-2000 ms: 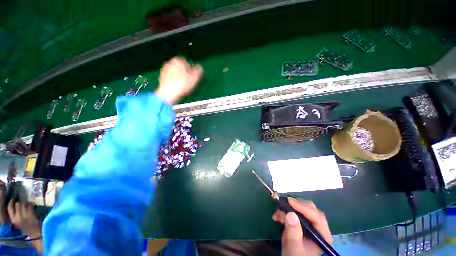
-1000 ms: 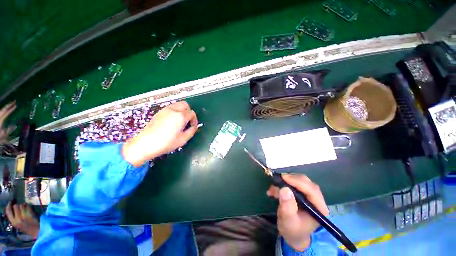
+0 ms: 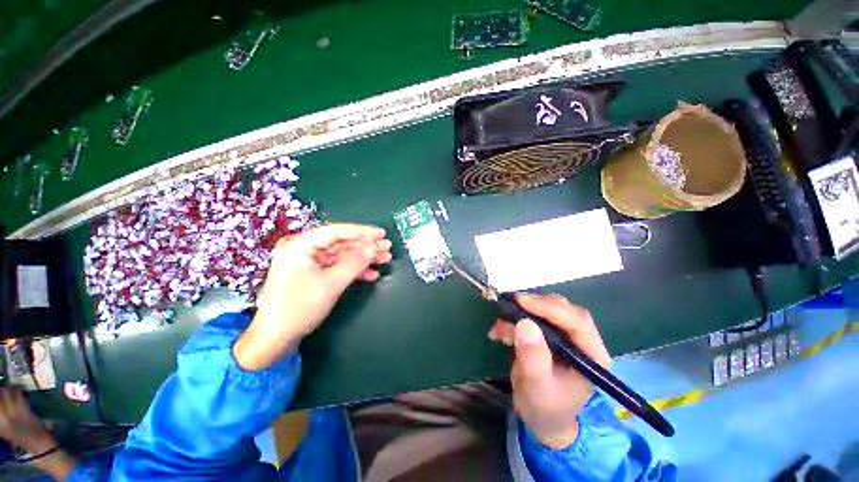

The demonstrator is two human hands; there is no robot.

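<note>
My right hand (image 3: 549, 362) grips a black soldering iron (image 3: 589, 372) like a pen. Its thin metal tip points to the lower right edge of a small green circuit board (image 3: 414, 219); I cannot tell if it touches. The board's lower part is pale and silvery. My left hand (image 3: 316, 278) is just left of the board, above the bench, fingers bent and close together. Whether a small part is between the fingertips is too blurred to tell. A large pile of white parts with red wires (image 3: 179, 245) lies to the left.
A black fan (image 3: 527, 141) stands beyond the board, beside a cardboard tube (image 3: 626, 179). A white card (image 3: 549, 252) lies right of the board. Black boxes stand far right. Beyond the pale rail (image 3: 377, 111), green boards (image 3: 488, 30) lie on the belt. Another person's hand (image 3: 24, 424) is far left.
My left hand came back from the belt to the pile, then moved right, close to the board. The board now sits turned differently, and the iron's tip is nearer to it.
</note>
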